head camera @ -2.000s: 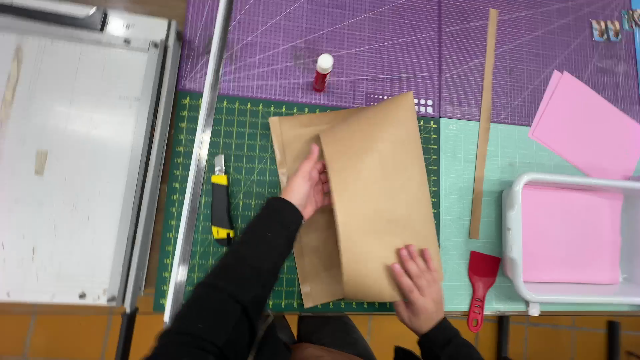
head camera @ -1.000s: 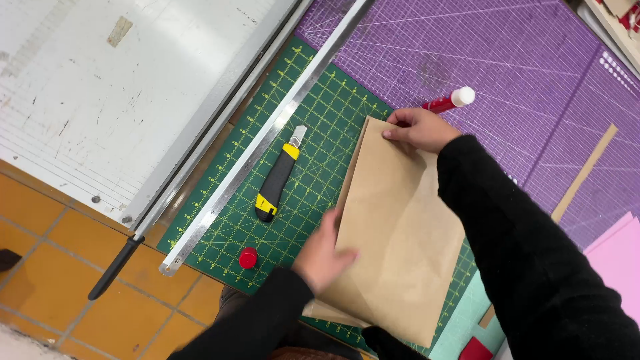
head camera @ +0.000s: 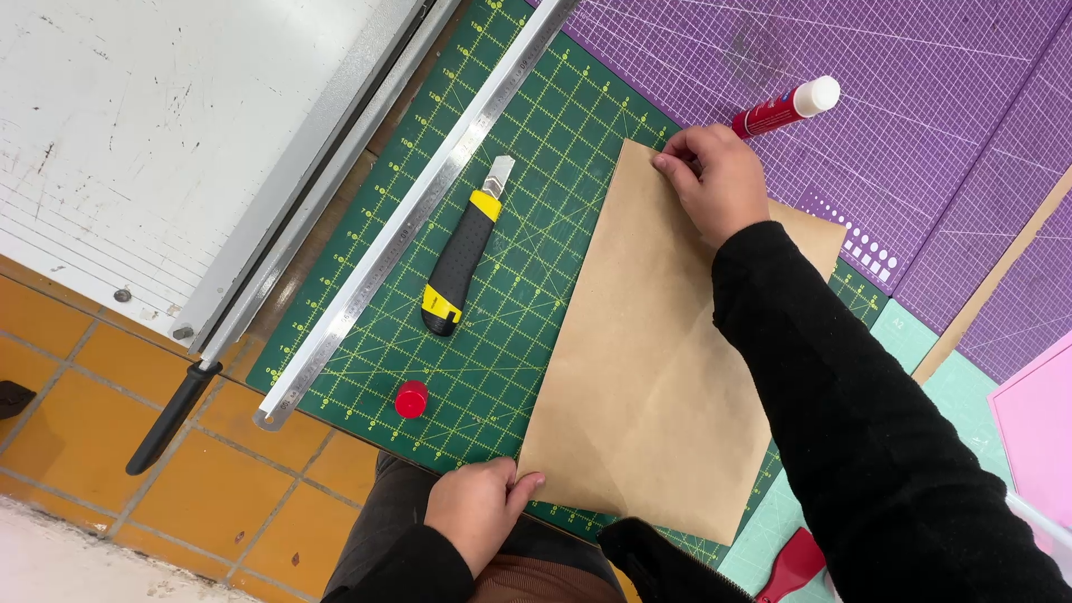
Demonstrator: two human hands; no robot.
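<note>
A brown kraft paper piece (head camera: 645, 377), folded over, lies on the green cutting mat (head camera: 536, 243). My left hand (head camera: 486, 507) pinches its lower left corner at the mat's near edge. With thumb and fingers, my right hand (head camera: 712, 176) grips the paper's top edge near the upper left corner. Just beyond the right hand a red glue stick with a white end (head camera: 787, 106) rests on the purple mat. Left of the paper are a black and yellow snap-off utility knife (head camera: 465, 251), blade exposed, and a red cap (head camera: 411, 399).
A long metal ruler (head camera: 410, 222) crosses the green mat, its end past the table edge. Further left stands a paper trimmer (head camera: 167, 151) with a black handle (head camera: 174, 417). On the right lie a kraft strip (head camera: 997, 276), pink paper (head camera: 1043, 419) and a red scraper (head camera: 791, 569).
My left hand has moved down the paper's left edge to its lower corner. Both hands now hold the edge, and the paper lies flatter. The view has turned and come closer since two seconds ago.
</note>
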